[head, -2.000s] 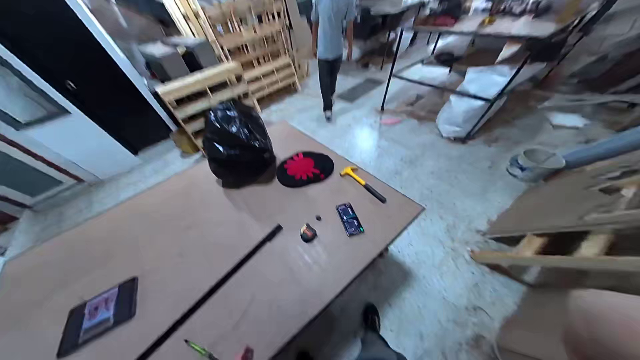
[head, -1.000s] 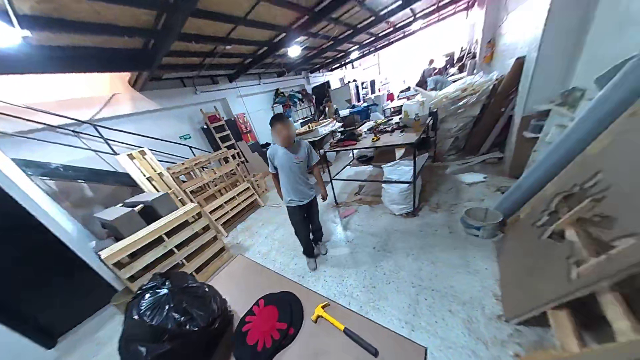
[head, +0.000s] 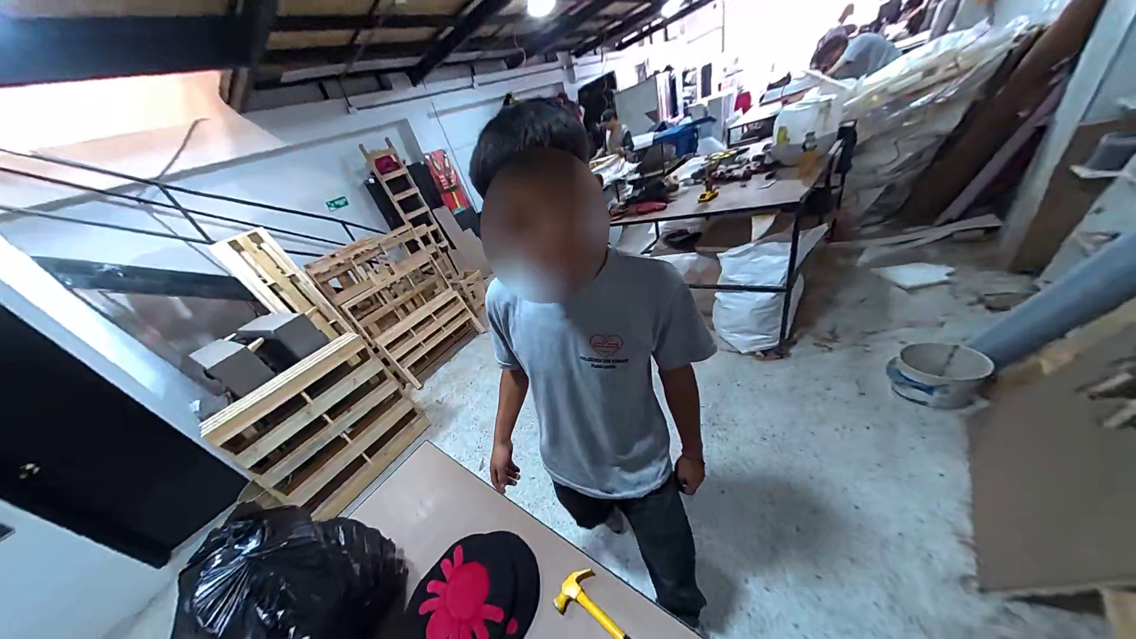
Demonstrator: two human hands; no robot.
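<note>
Neither my left hand nor my right hand shows in the head view. At the bottom is the table (head: 426,484), with a black plastic bag (head: 284,577) on its left part. To the right of the bag lies a black cap (head: 510,568) with a red splash-shaped design. A yellow claw hammer (head: 593,605) lies right of the cap, its lower end cut off by the frame's edge.
A person (head: 603,390) in a grey T-shirt stands just beyond the table. Wooden pallets (head: 328,417) lean at the left. A cluttered workbench (head: 754,191) stands behind, over a white sack (head: 754,302). A bucket (head: 941,377) sits on the floor at the right.
The person has come much closer to the table. My view has tilted up from the tabletop. The cap and hammer lie side by side as before.
</note>
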